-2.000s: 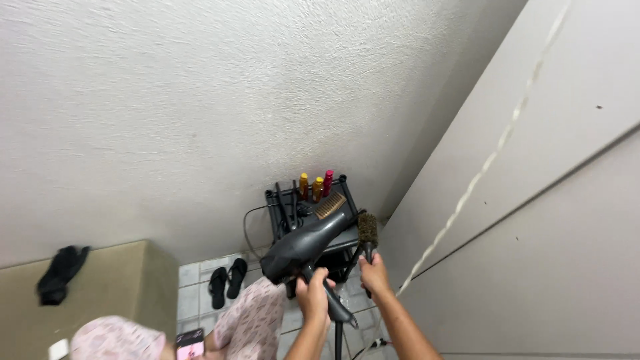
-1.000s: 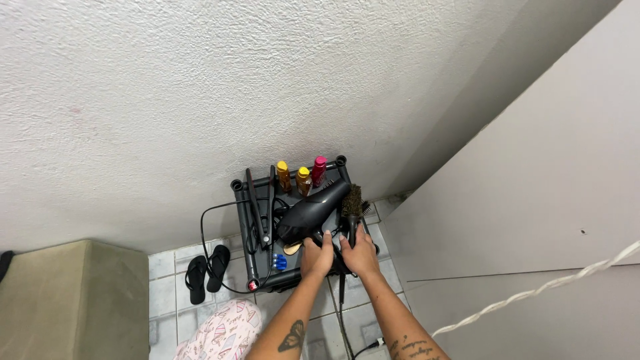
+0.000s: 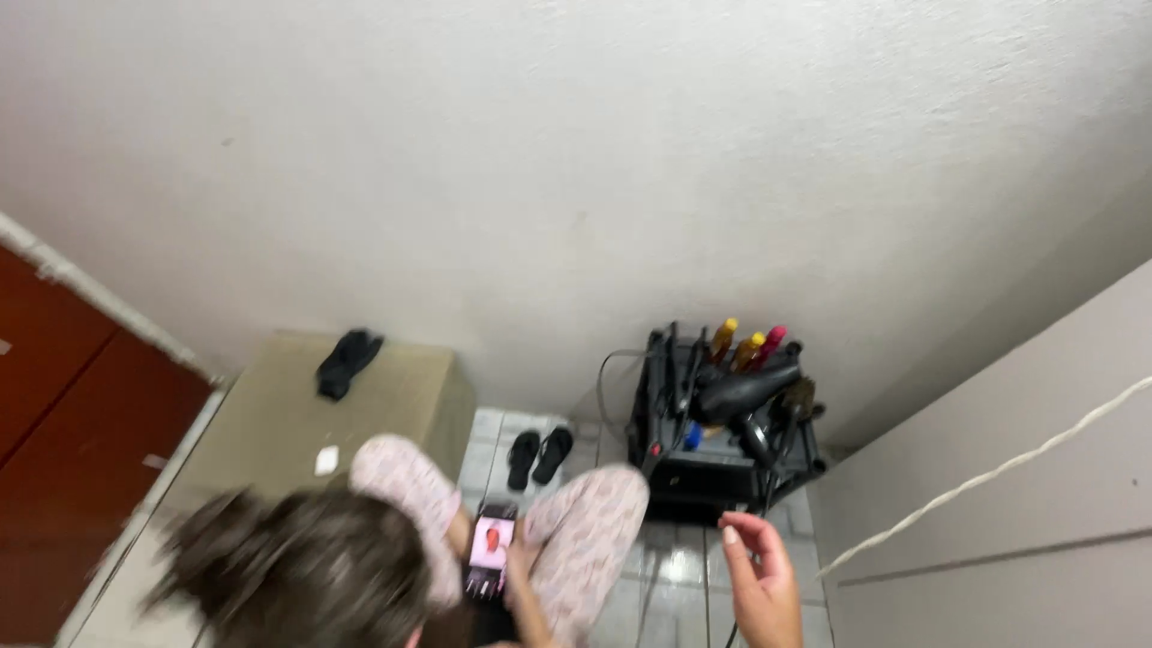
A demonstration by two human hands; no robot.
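One hand [image 3: 763, 580] shows at the lower right, fingers curled loosely with a gap from the thumb, holding nothing; by its thumb on the left side it looks like my right hand. My left hand is out of view. Beyond the hand stands a black cart [image 3: 711, 468]. On its top lie a black hair dryer [image 3: 742, 393], its handle towards me, and a round hairbrush [image 3: 799, 396] at the right. Two bottles with yellow caps [image 3: 745, 353] and a pink bottle [image 3: 772, 340] stand at the back, near a blue item [image 3: 693, 436].
A seated person [image 3: 315, 567] in patterned trousers holds a phone [image 3: 490, 544]. Black flip-flops [image 3: 538, 457] lie on the tiles. A beige box-like seat [image 3: 405, 387] bears a black cloth item [image 3: 347, 363]. A twisted white cord [image 3: 981, 481] hangs before the pale panels at right.
The hair dryer and round brush, held in my hands earlier, now lie on the cart, let go. My right hand has drawn back from them. The view has swung left, showing the seated person.
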